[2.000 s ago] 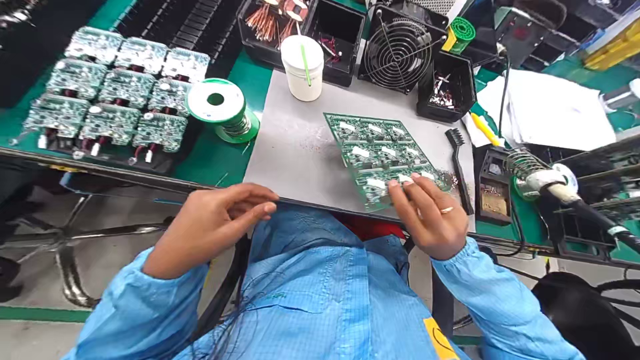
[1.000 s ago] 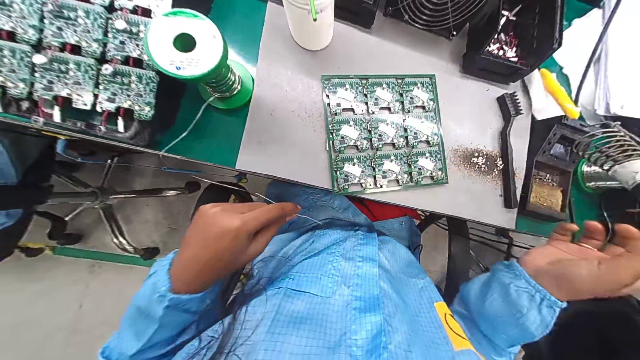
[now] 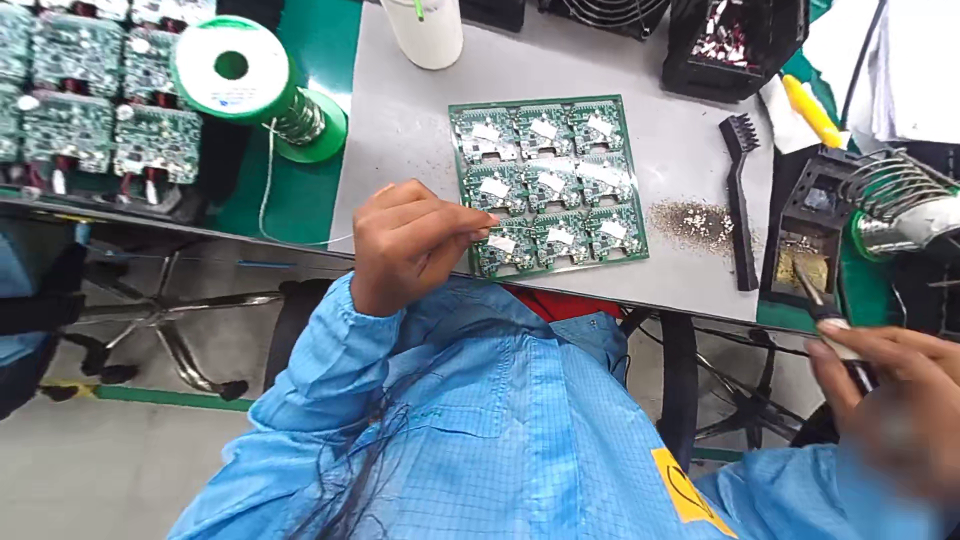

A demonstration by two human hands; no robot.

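My left hand (image 3: 420,244) pinches the end of a solder wire (image 3: 268,187) over the lower left corner of a panel of circuit boards (image 3: 551,182). That wire runs back to a green and white solder spool (image 3: 232,67) on the left. My right hand (image 3: 892,390), partly blurred, holds a soldering iron (image 3: 832,330) with its tip at the yellow sponge (image 3: 801,270) in the black stand tray. The panel lies flat on the grey mat, with white labels on its boards. A black brush (image 3: 739,202) lies to the right of the panel, beside a patch of brown debris (image 3: 694,223).
Finished-looking circuit boards (image 3: 71,131) fill a black rack at left. A white cup (image 3: 427,34) stands behind the panel. A black bin of small parts (image 3: 731,52), a yellow-handled tool (image 3: 811,111) and a coiled iron holder (image 3: 900,187) stand at right.
The right hand, on the panel's edge two seconds ago and open and empty one second ago, now holds the soldering iron. The left hand has brought the solder wire over the panel.
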